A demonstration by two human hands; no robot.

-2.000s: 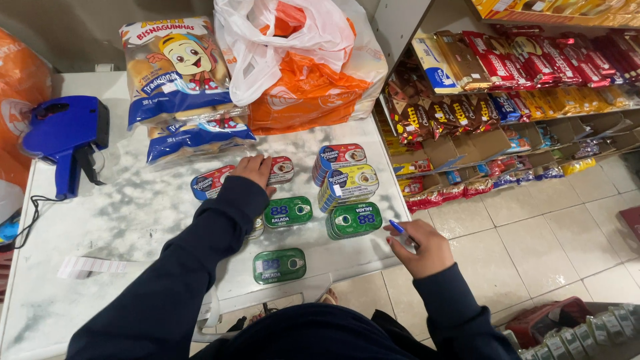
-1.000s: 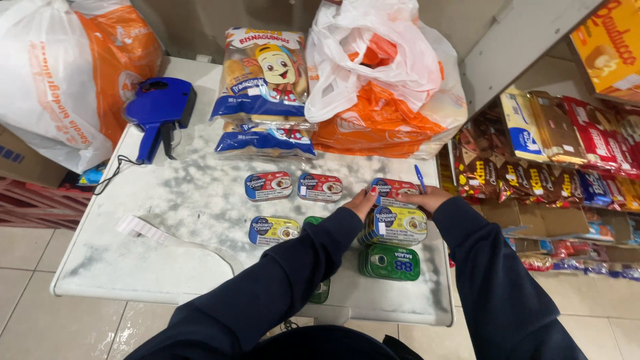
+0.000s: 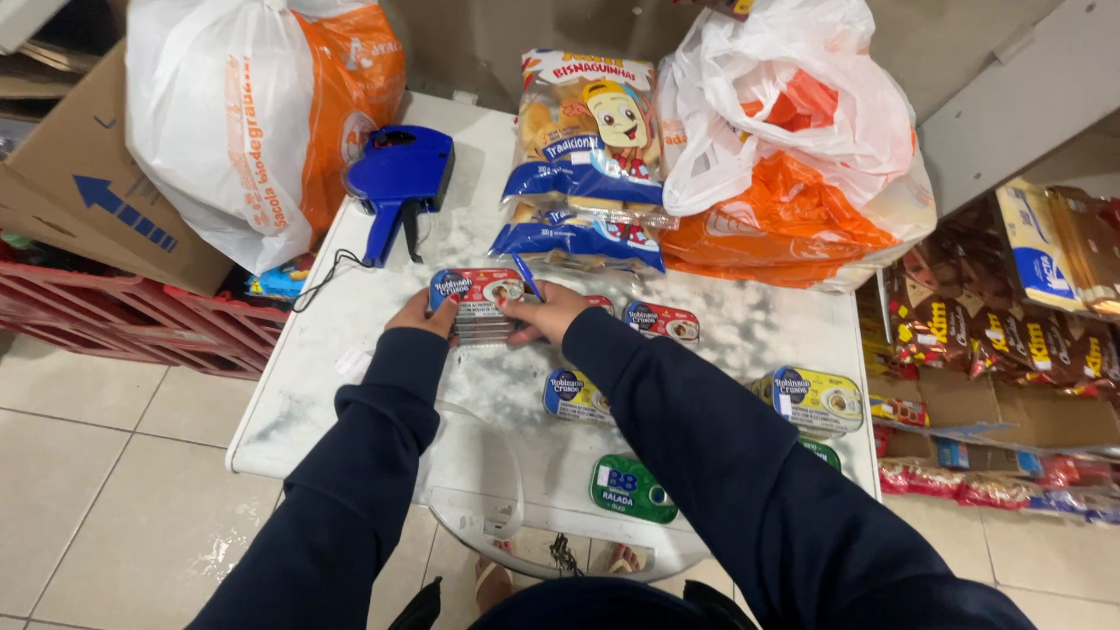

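My left hand (image 3: 422,317) and my right hand (image 3: 551,312) hold a stack of red-labelled fish tins (image 3: 477,287) between them, over the left half of the white table (image 3: 302,420). A blue pen (image 3: 528,276) sticks up from the fingers of my right hand. Another red tin (image 3: 662,323) lies to the right, with one more partly hidden by my right wrist. A yellow tin (image 3: 575,394) and a green tin (image 3: 623,484) lie nearer to me, partly beside my right sleeve. At the right edge stand yellow tins (image 3: 815,398), with a green tin (image 3: 822,453) mostly covered by my sleeve.
A blue price-labelling gun (image 3: 404,179) lies at the back left, by a white-and-orange plastic bag (image 3: 236,131). Bread roll packs (image 3: 588,157) and another plastic bag (image 3: 792,201) stand at the back. Red crates (image 3: 149,324) flank the table's left; snack shelves (image 3: 1015,411) stand right.
Both hands have moved left with red tins from the right-hand group, where they were a second ago. Yellow tins now show on top there. The view has shifted left.
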